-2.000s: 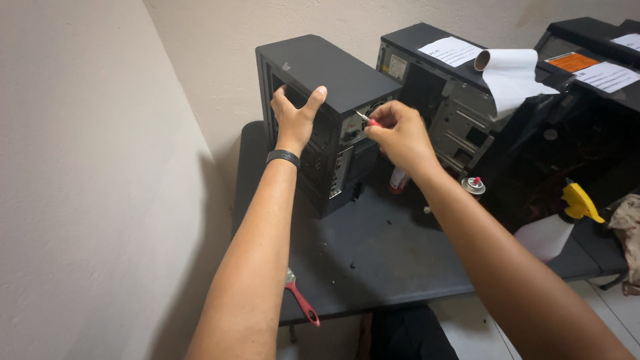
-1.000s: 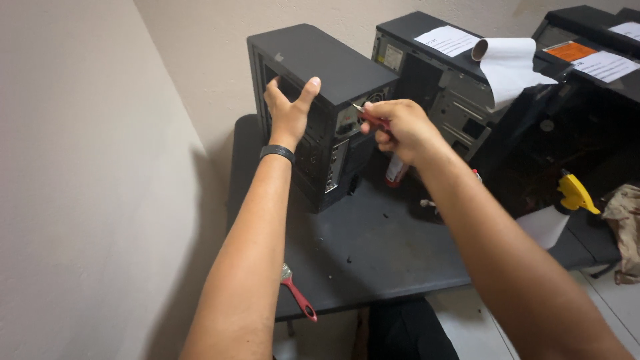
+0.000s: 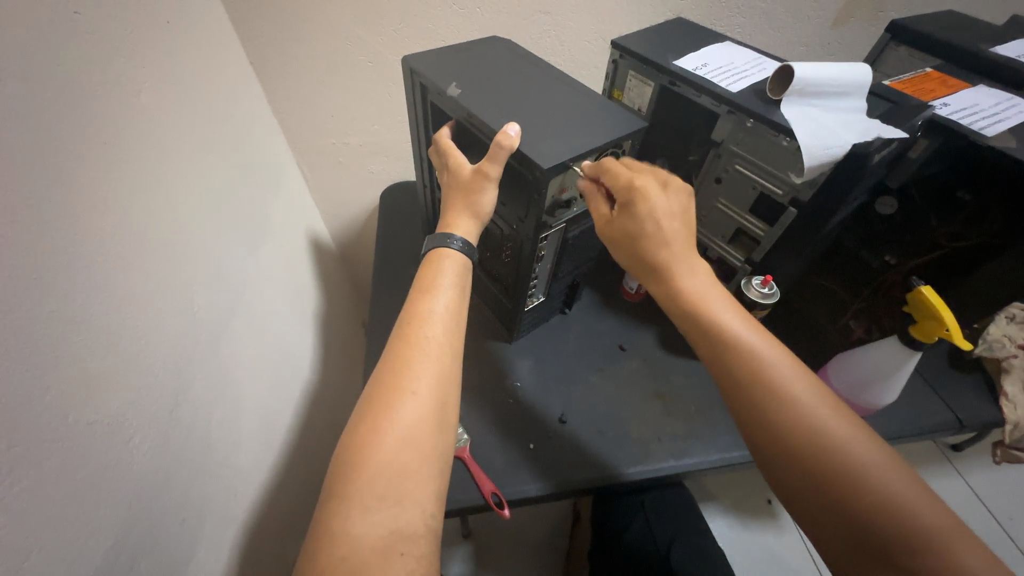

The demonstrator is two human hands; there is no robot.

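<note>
A black desktop computer tower [image 3: 552, 104] stands upright on the dark table, its open side facing me and its rear panel turned to the right. My left hand [image 3: 472, 176] grips the upper edge of the open side, thumb on top and fingers inside the case. With its fingers pinched, my right hand [image 3: 640, 212] holds a small tool, seemingly a screwdriver [image 3: 578, 170], whose metal tip meets the top of the rear panel. The palm hides the tool's handle. A black band circles my left wrist.
More opened towers [image 3: 740, 184] stand at right, bearing printed sheets and a paper roll [image 3: 832, 104]. A spray bottle [image 3: 876, 372], an aerosol can [image 3: 758, 294], a red can [image 3: 632, 288] and a cloth [image 3: 1004, 360] are on the right. A red-handled brush [image 3: 482, 484] lies at the table's front edge [image 3: 640, 480].
My right hand has turned so that its back now faces up and covers the red handle seen earlier. The left hand keeps its place on the case.
</note>
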